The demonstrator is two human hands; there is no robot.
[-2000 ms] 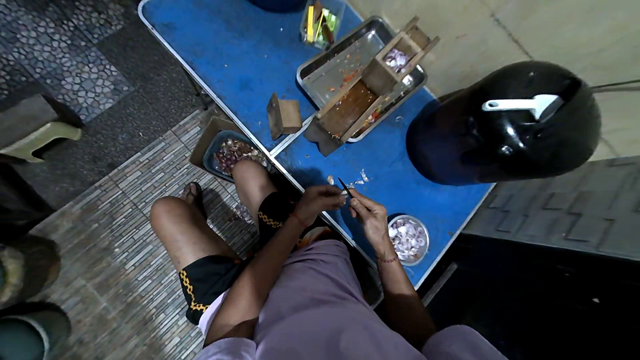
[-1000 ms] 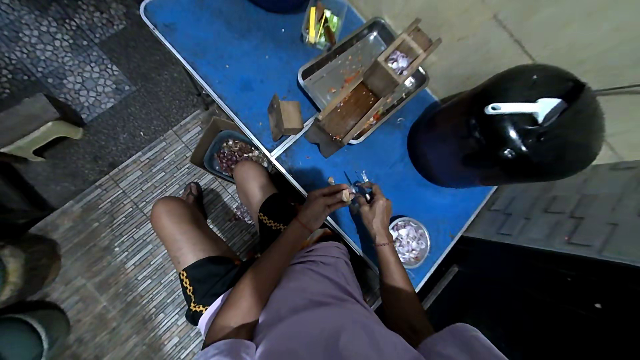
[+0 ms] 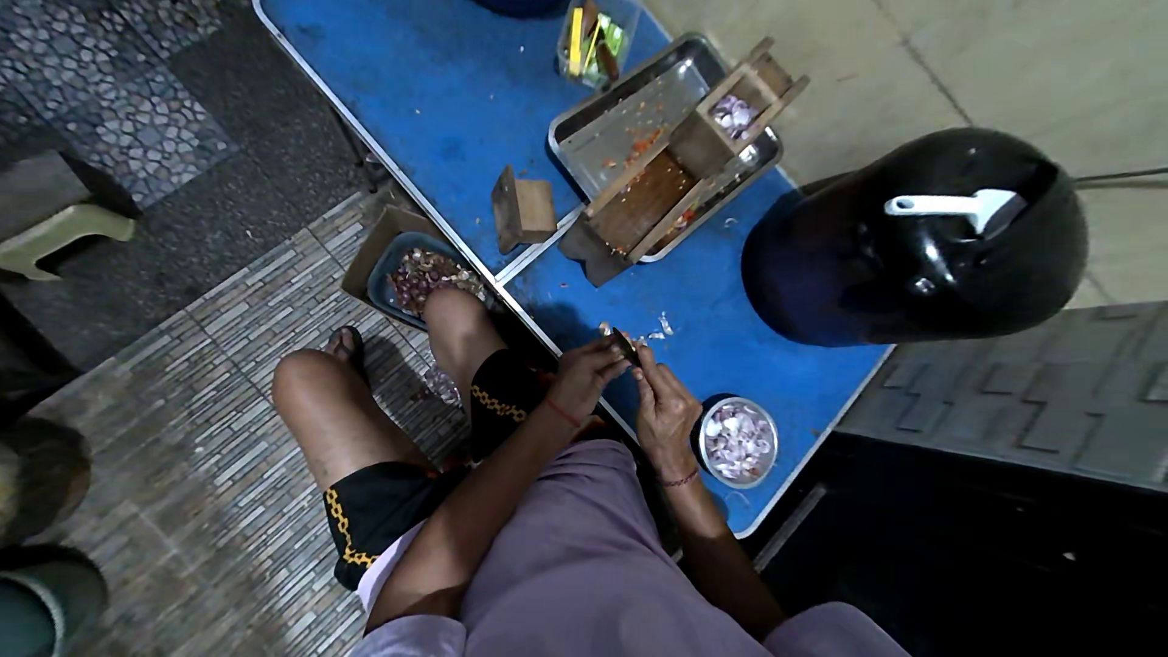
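Note:
Both my hands meet over the near edge of the blue table [image 3: 584,310]. My left hand [image 3: 589,376] has its fingers closed on a small pale piece, perhaps garlic or shallot; the fingers partly hide it. A small dark-bladed knife [image 3: 624,347] is in my right hand [image 3: 666,406], its blade against the fingertips of the left. Thin peel scraps [image 3: 665,324] lie on the table just beyond the hands. To the right of my right hand stands a round bowl [image 3: 774,438] of peeled, pale purple shallot pieces [image 3: 737,442].
A metal tray [image 3: 570,123] carries a wooden slicer [image 3: 639,201] with shallots in its box. Near it are a wooden block [image 3: 529,212] and a plastic container [image 3: 593,46]. A large black lidded vessel [image 3: 839,246] bears a white-handled scraper [image 3: 949,206]. Beside my knee sits a basin [image 3: 379,287] of unpeeled shallots.
My hands have stayed over the table edge, while the fingers and the knife have shifted; the blade's angle differs from a second ago.

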